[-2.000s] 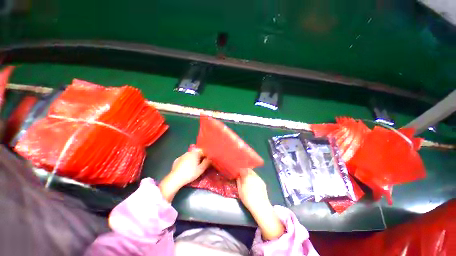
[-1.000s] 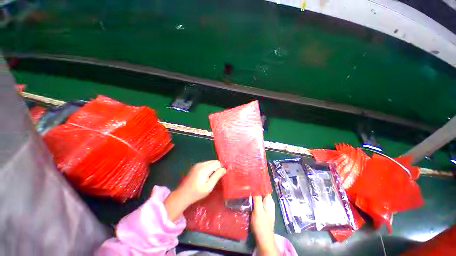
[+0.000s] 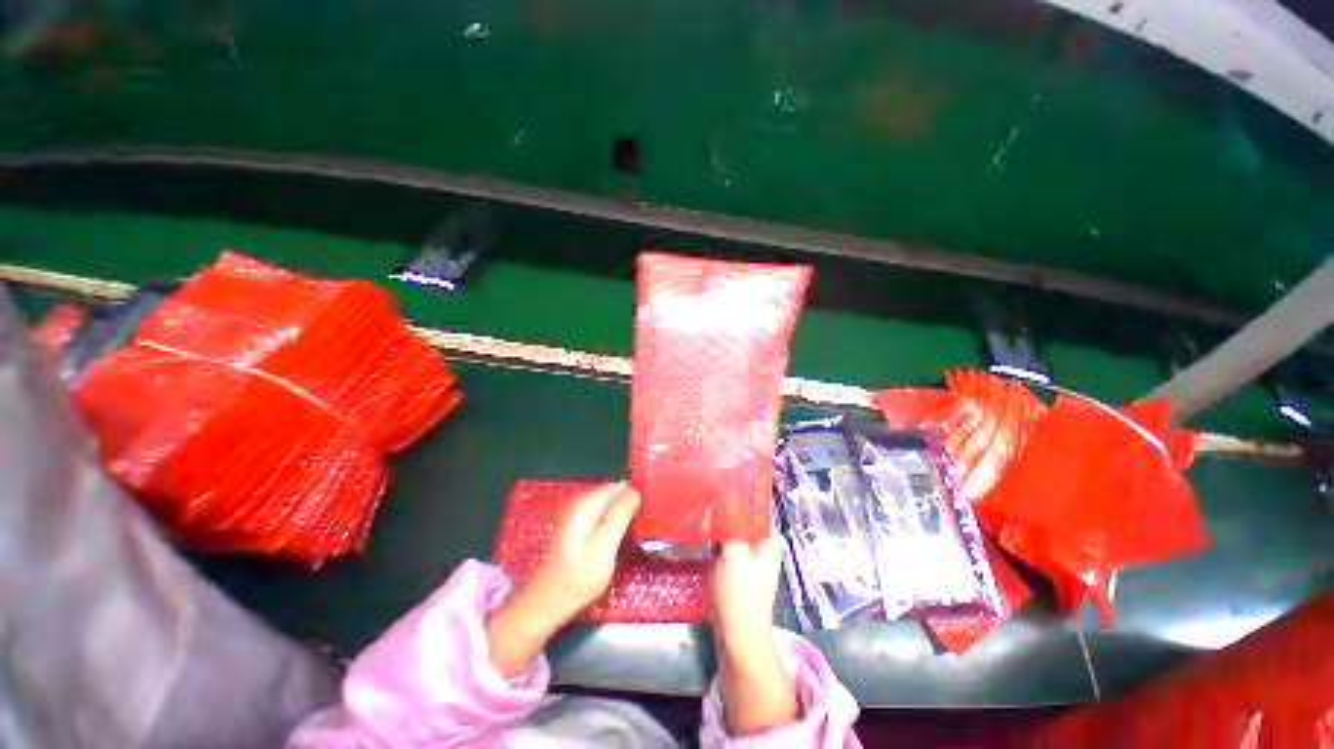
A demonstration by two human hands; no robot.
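A red bubble bag (image 3: 713, 395) stands upright in front of me, held near its lower end by both hands. My left hand (image 3: 588, 544) grips its lower left edge. My right hand (image 3: 746, 593) grips its lower right corner. A small silver-grey edge (image 3: 676, 552) shows at the bag's bottom between my hands; the rest of that item is hidden. Darker red bubble bags (image 3: 644, 591) lie flat on the bench below. Two silver-black bagged units (image 3: 925, 524) lie side by side just right of my right hand.
A tied bundle of red bubble bags (image 3: 271, 410) lies at left. A looser red bundle (image 3: 1090, 490) lies at right. Dark packets (image 3: 451, 252) lie on the green conveyor belt (image 3: 563, 300) behind the bench. A grey bar (image 3: 1258, 344) crosses at right. A grey sleeve (image 3: 132, 585) is at left.
The red bag has gone from tilted and low to upright and facing me, with a silver-grey edge now showing below it. The packets on the belt have shifted left. The camera view has also moved.
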